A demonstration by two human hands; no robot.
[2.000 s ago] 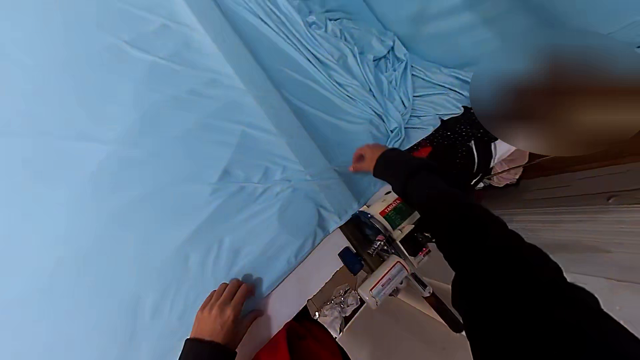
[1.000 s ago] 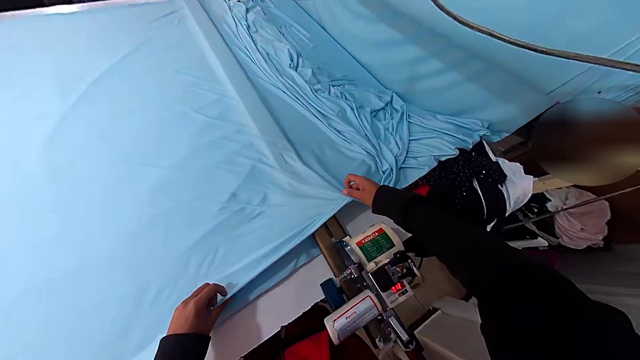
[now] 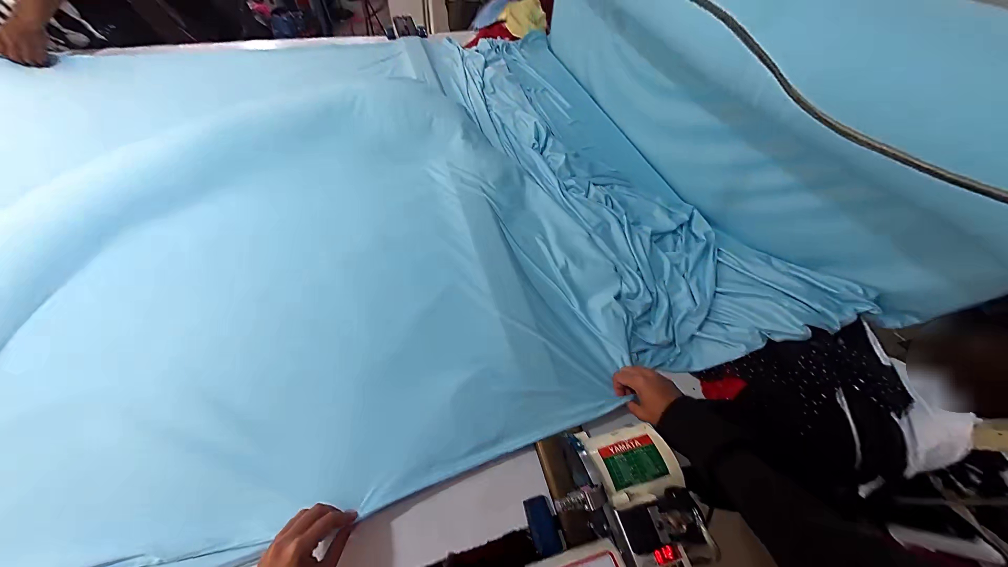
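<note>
A wide sheet of light blue fabric [image 3: 315,276] lies over the table, with a large air bulge across its left half. At the bottom, my left hand [image 3: 309,537] pinches the near edge of the fabric between thumb and fingers. To the right, my right hand [image 3: 646,392] grips the same edge near the gathered folds [image 3: 669,260], just above the cutting machine. This Yamata cloth end cutter [image 3: 634,465], with a green and red label and a lit red display, sits on a rail below my right hand.
Another person's hand [image 3: 24,39] rests at the far left table edge. A hanging blue fabric sheet [image 3: 787,157] with a dark cord [image 3: 835,126] across it fills the upper right. Black speckled cloth [image 3: 819,378] and white cloth [image 3: 937,433] lie at the right. The white tabletop [image 3: 449,512] shows below the fabric.
My left hand, lying on the fabric two seconds ago, now holds its edge. My right hand has taken hold of the edge too. The fabric has bulged upward. The view has tilted up toward the far edge.
</note>
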